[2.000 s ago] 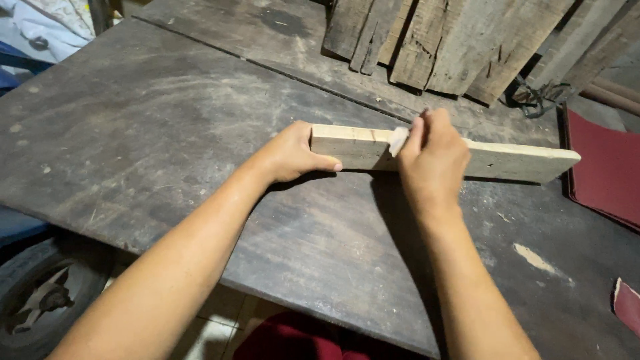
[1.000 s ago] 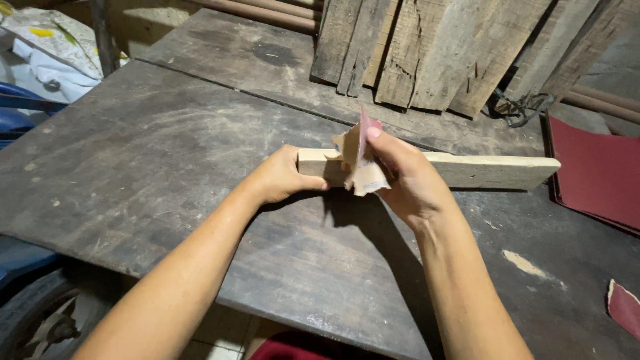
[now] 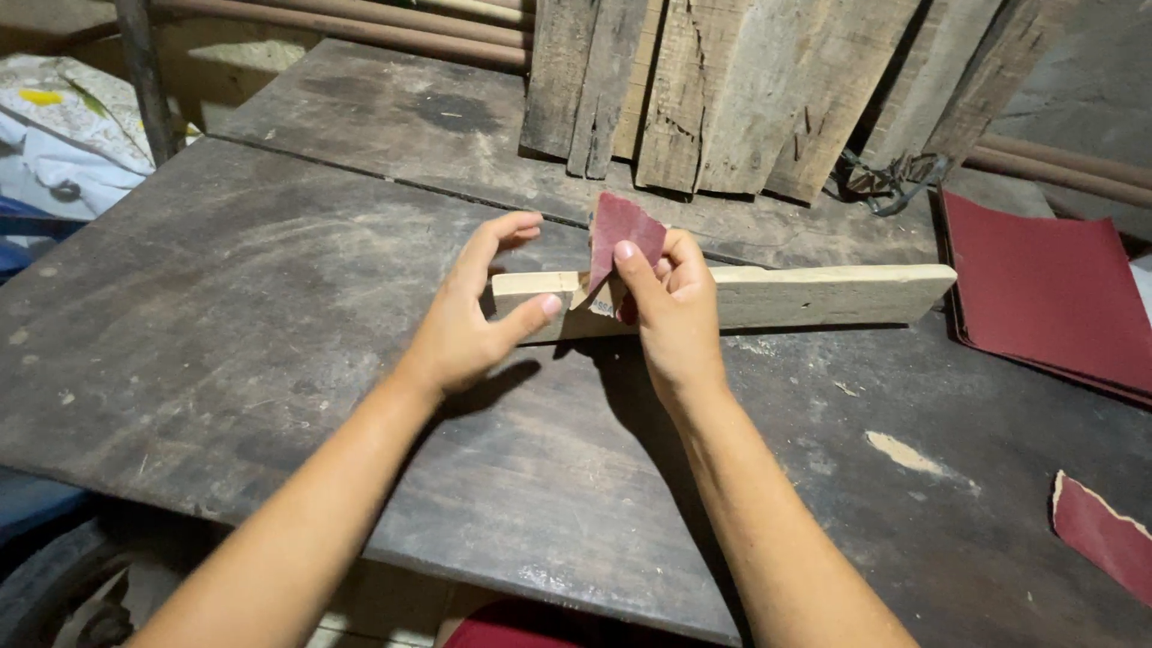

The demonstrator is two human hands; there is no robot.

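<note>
A pale wooden board (image 3: 819, 297) stands on its long edge on the dark tabletop (image 3: 270, 360). My right hand (image 3: 675, 315) holds a torn, folded piece of red sandpaper (image 3: 627, 236) between thumb and fingers, in front of the board; part of its printed tan backing shows. My left hand (image 3: 477, 306) is by the board's left end with thumb and fingers apart, holding nothing; whether it touches the wood I cannot tell.
Sheets of red sandpaper (image 3: 1044, 288) lie at the right, and a torn sandpaper scrap (image 3: 1102, 531) is nearer the front. Old wooden planks (image 3: 756, 99) lean at the back beside a dark tangled object (image 3: 886, 180). Brown pipes (image 3: 405, 31) run behind the table.
My left hand has let go of the board's end and spread its fingers. The sandpaper, earlier against the board's upper edge, has come off it and turned its red side into view.
</note>
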